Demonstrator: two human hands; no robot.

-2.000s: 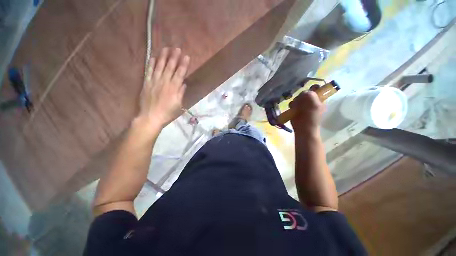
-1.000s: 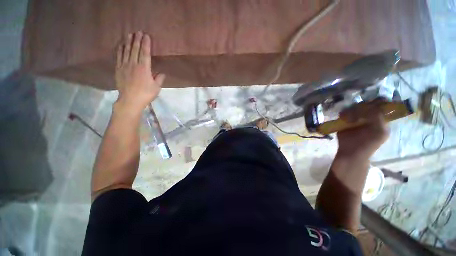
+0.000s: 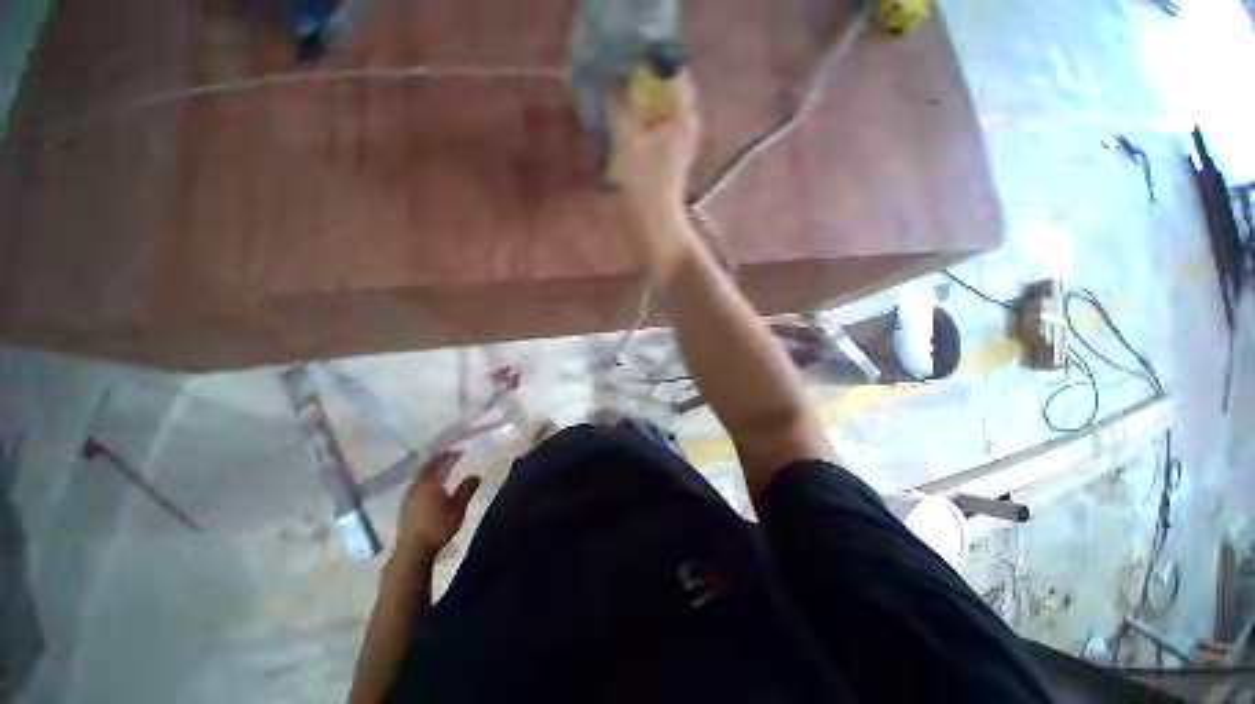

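A large reddish-brown veneered cabinet (image 3: 413, 179) lies in front of me, its broad face up and its narrow side towards me. My right hand (image 3: 658, 131) reaches over the broad face, closed round the yellow handle of the veneering iron (image 3: 626, 35). The iron's blurred grey plate is on or just above the panel; contact cannot be told. A pale iron cord (image 3: 791, 117) runs across the panel. My left hand (image 3: 438, 506) hangs low beside my body, away from the cabinet, empty with its fingers apart.
A blue-handled tool (image 3: 314, 25) and a yellow extension socket (image 3: 902, 14) lie on the panel. A dark bin (image 3: 941, 341) with white plastic, a white bucket (image 3: 939, 530), cables and a metal stand leg (image 3: 330, 461) are on the floor side.
My right hand has carried the iron from beside the cabinet onto or over its broad face. My left hand has left the panel and dropped to my side. The view has shifted.
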